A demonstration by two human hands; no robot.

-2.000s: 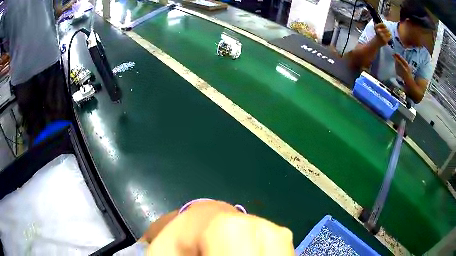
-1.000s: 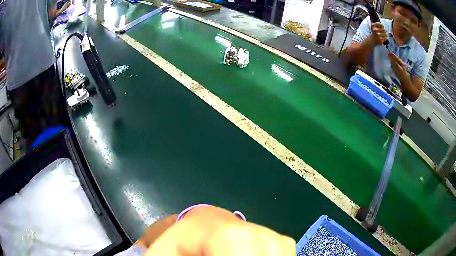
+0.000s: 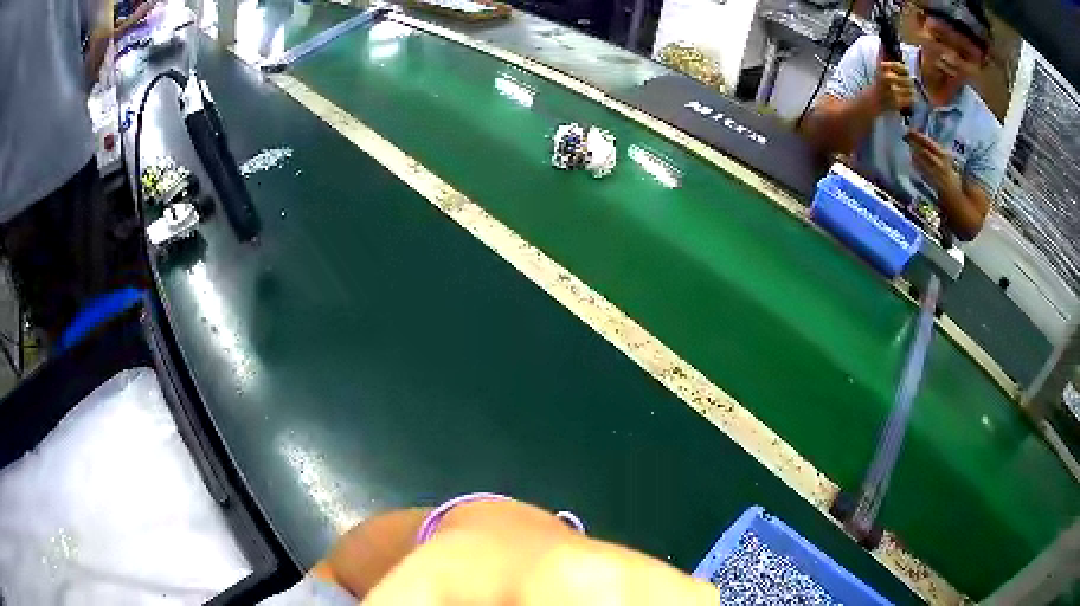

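Note:
My left hand (image 3: 539, 559), with a pinkish bracelet at the wrist, is at the bottom edge. Only its back shows; its fingers and anything in them are hidden or cut off. My right hand is out of the picture. A blue screw tray (image 3: 732, 536) with many tiny silver screws stands just right of my left hand, cut off by the bottom edge. A small white unit with visible inner parts (image 3: 584, 150) lies on the bright green conveyor belt (image 3: 711, 302).
A black screwdriver (image 3: 222, 166) with a cord, loose screws (image 3: 265, 160) and white units (image 3: 175, 224) are at far left. A black tote (image 3: 211, 444) holds white sheeting. A crossbar (image 3: 897, 414) spans the belt. A person (image 3: 936, 113) works opposite behind a blue bin (image 3: 865, 225).
The unit on the belt has moved right and slightly down. The view has shifted a little. The person opposite has lowered their head. My left hand is almost unchanged.

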